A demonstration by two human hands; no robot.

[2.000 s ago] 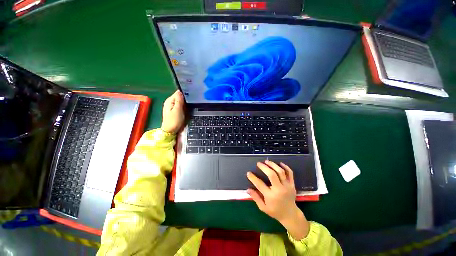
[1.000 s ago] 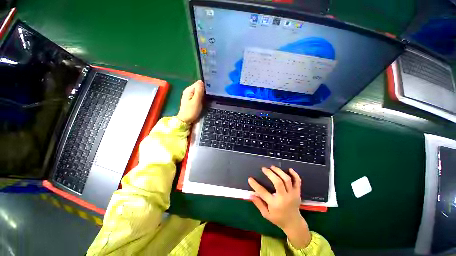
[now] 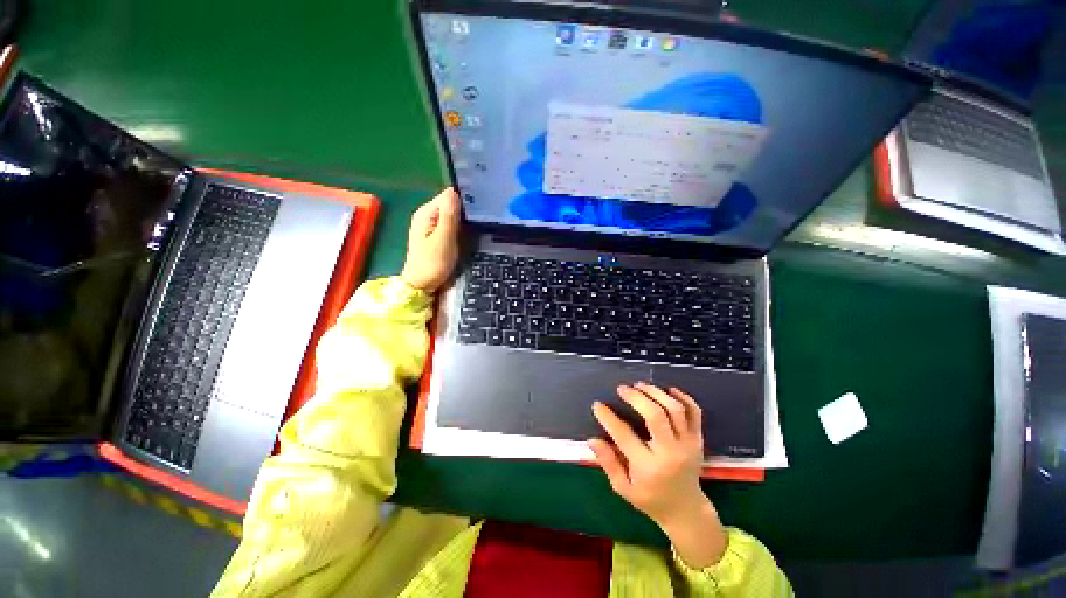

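Observation:
A dark grey open laptop (image 3: pixel 503 391) lies before me on a white foam sheet (image 3: pixel 468 444) over a red-orange tray (image 3: pixel 731 473). Its screen shows a blue swirl desktop with a pale keyboard test window (image 3: pixel 655 158). My left hand (image 3: pixel 434 240) is at the laptop's left edge by the hinge, fingers together; its fingertips are partly hidden by the screen edge, so its grip is unclear. My right hand (image 3: pixel 657 450) rests with spread, bent fingers on the touchpad and palm rest area, holding nothing.
A silver-grey laptop (image 3: pixel 275 315) with a black screen stands on a red tray at left. A small white pad (image 3: pixel 843 417) lies right of the laptop. A closed laptop (image 3: pixel 1046 432) lies on white sheet at far right. Another open laptop (image 3: pixel 976 181) stands at back right.
Since the oldest frame, a pale window has appeared on the screen. The view has turned and shifted. Both hands remain at about the same places on the laptop.

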